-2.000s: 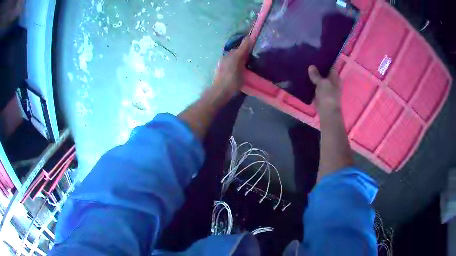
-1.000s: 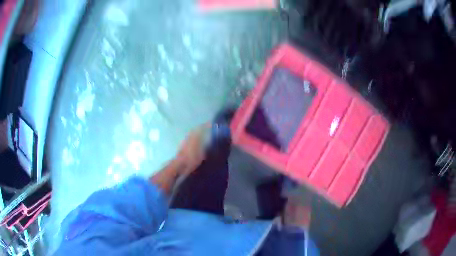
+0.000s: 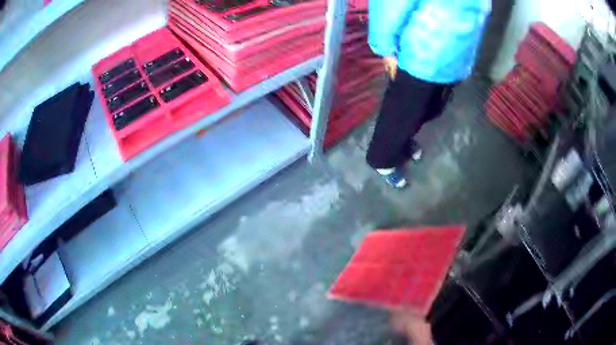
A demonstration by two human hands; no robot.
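A plain red tray point(image 3: 398, 266), tilted, shows at the lower right of the middle, above the floor; no tablet shows on it. My right hand point(image 3: 412, 327) is blurred and cut off by the bottom edge. It meets the tray's near edge and seems to grip it; the fingers are hidden by the tray. My left hand is not in view.
A pale blue shelf point(image 3: 202, 178) at left bears a pink tray point(image 3: 175, 124) of black devices, a tray stack point(image 3: 257, 54) and black flat pieces point(image 3: 54, 135). A person point(image 3: 425, 74) stands behind. Dark racks point(image 3: 540, 263) are at right; more trays point(image 3: 530, 87) behind.
The view has swung up to the shelf and the person. The pink tray with a tablet in it is out of view; a plain red tray shows by my right hand. My left hand has left view.
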